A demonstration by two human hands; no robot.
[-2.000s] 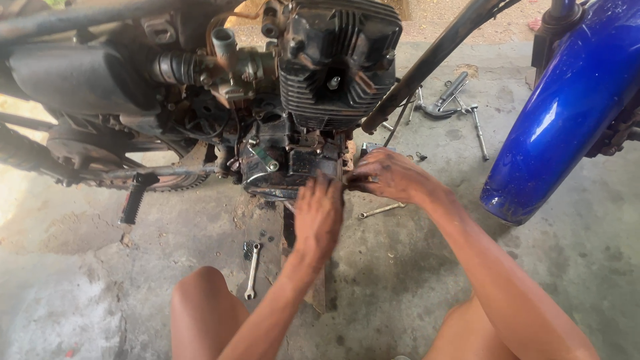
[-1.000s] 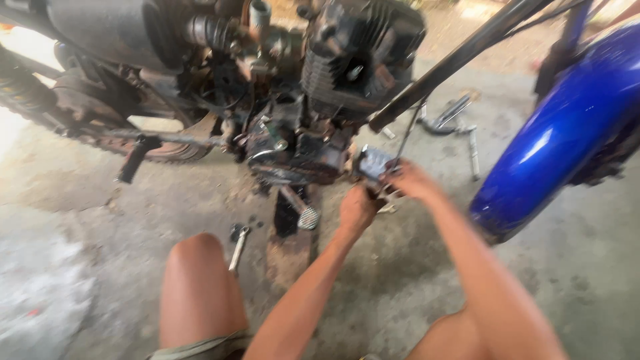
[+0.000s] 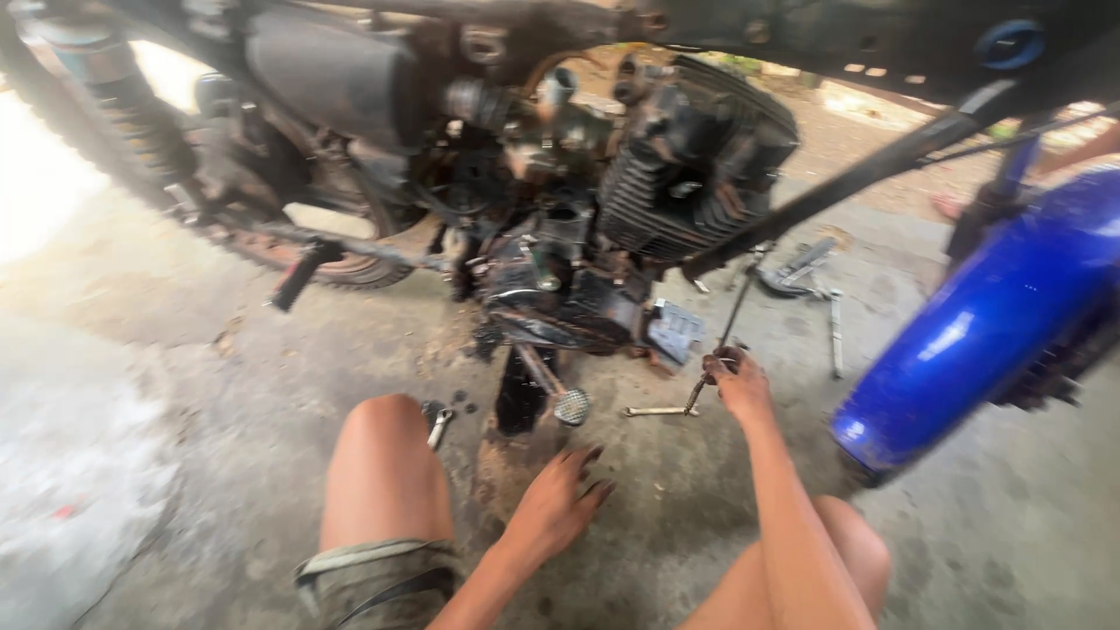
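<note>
My left hand (image 3: 560, 503) hangs over the concrete floor below the brake pedal (image 3: 570, 407), fingers apart and holding nothing. My right hand (image 3: 737, 381) has its fingers around a thin dark cable or rod (image 3: 742, 306), which runs down from the motorcycle frame tube and ends in a spring-like part. Left of that hand, a grey metal plate (image 3: 675, 332) leans beside the lower engine case (image 3: 560, 302). A combination wrench (image 3: 656, 411) lies on the floor just under the cable's end. Above is the finned engine cylinder (image 3: 691, 166).
At the right stands a blue mudguard (image 3: 980, 324). Several tools, among them a long metal bar (image 3: 836, 332), lie behind my right hand. Another wrench (image 3: 440, 429) is beside my left knee. The footpeg (image 3: 302, 276) juts out at left. A person's foot (image 3: 945, 206) shows at the back right.
Both hands were together at the grey plate one second ago. They have since parted: my left hand has come down toward me, and my right is on the cable. The plate is out of my hands.
</note>
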